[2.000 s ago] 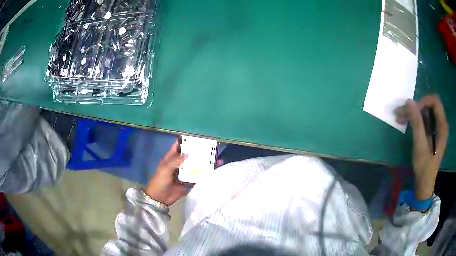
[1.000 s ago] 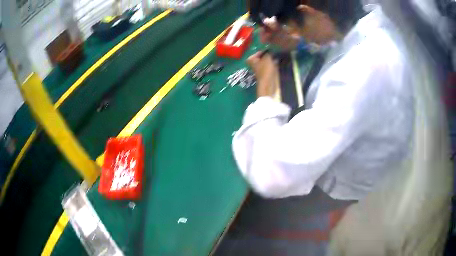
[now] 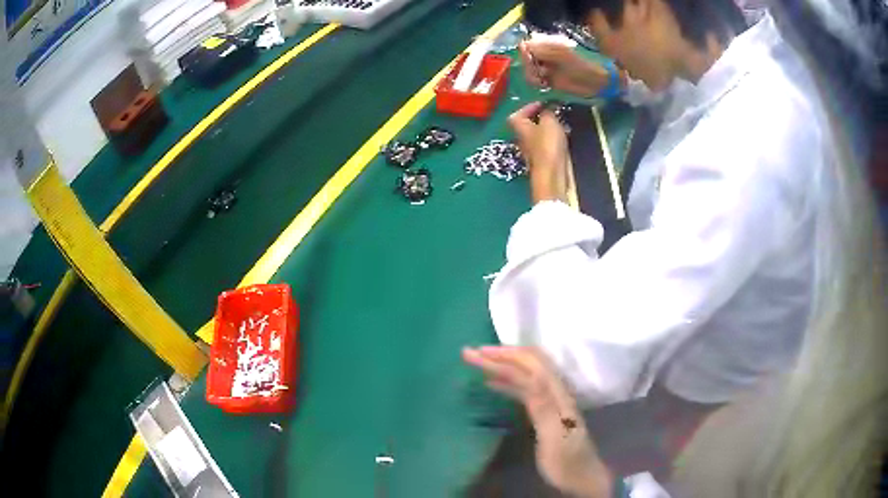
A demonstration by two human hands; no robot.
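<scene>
My right hand (image 3: 540,409) shows at the bottom centre-right, reaching over the bench edge with its fingers stretched out to the left. It is blurred. A small dark spot shows on it, and I cannot tell whether it holds a thin tool. My left hand is out of the picture. A red bin (image 3: 218,365) with white slivers in it stands left of my hand. A long clear and white strip (image 3: 180,449) lies at the lower left. A small white piece (image 3: 385,459) lies on the green bench (image 3: 380,321).
A coworker in a white smock (image 3: 682,253) sits at the right, hands over small dark parts. Black round units (image 3: 415,185) and a pile of white-and-dark pieces (image 3: 497,160) lie near another red bin (image 3: 445,97). A yellow post (image 3: 107,267) stands beside the yellow-edged conveyor (image 3: 209,199).
The view has swung from the clear trays and my lap to the coworker's side. The phone-like pale rectangle and my left hand are out of view. My right hand has come in at the bottom.
</scene>
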